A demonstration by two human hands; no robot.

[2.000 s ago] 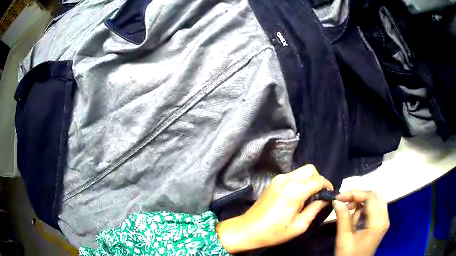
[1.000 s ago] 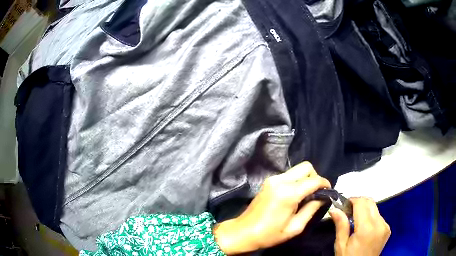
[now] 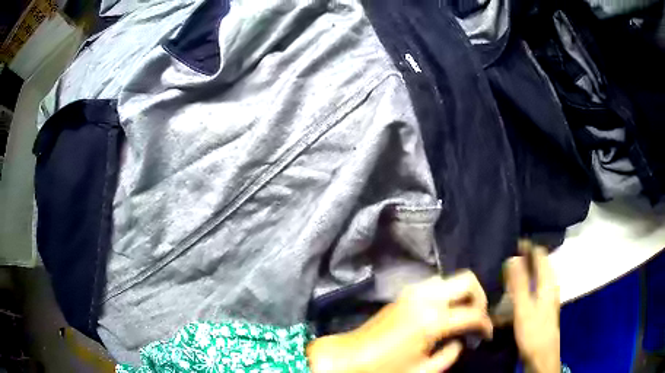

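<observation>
A large denim garment (image 3: pixel 240 167) lies spread in front of me, pale grey inside up, with a diagonal seam. Its long dark navy band (image 3: pixel 467 146) carries a tiny white mark. A dark navy panel (image 3: pixel 73 211) forms its left end. My left hand (image 3: pixel 419 320), in a green patterned sleeve, is curled on dark cloth at the lower edge, partly blurred. My right hand (image 3: pixel 536 306) is just to its right, strongly blurred, with fingers extended upward. Whether it holds the snips cannot be made out.
More dark and grey garments (image 3: pixel 605 102) are heaped at the upper right. The pale tabletop's curved edge (image 3: pixel 620 244) shows at the right, with a blue crate (image 3: pixel 605 320) below it. A pale surface (image 3: pixel 25 160) stands beyond the garment at the far left.
My right hand has moved away from the pinched edge, and its fingers are now raised. The small blades seen earlier are no longer clear. My left hand has dropped slightly. The garment appears slightly shifted right and down.
</observation>
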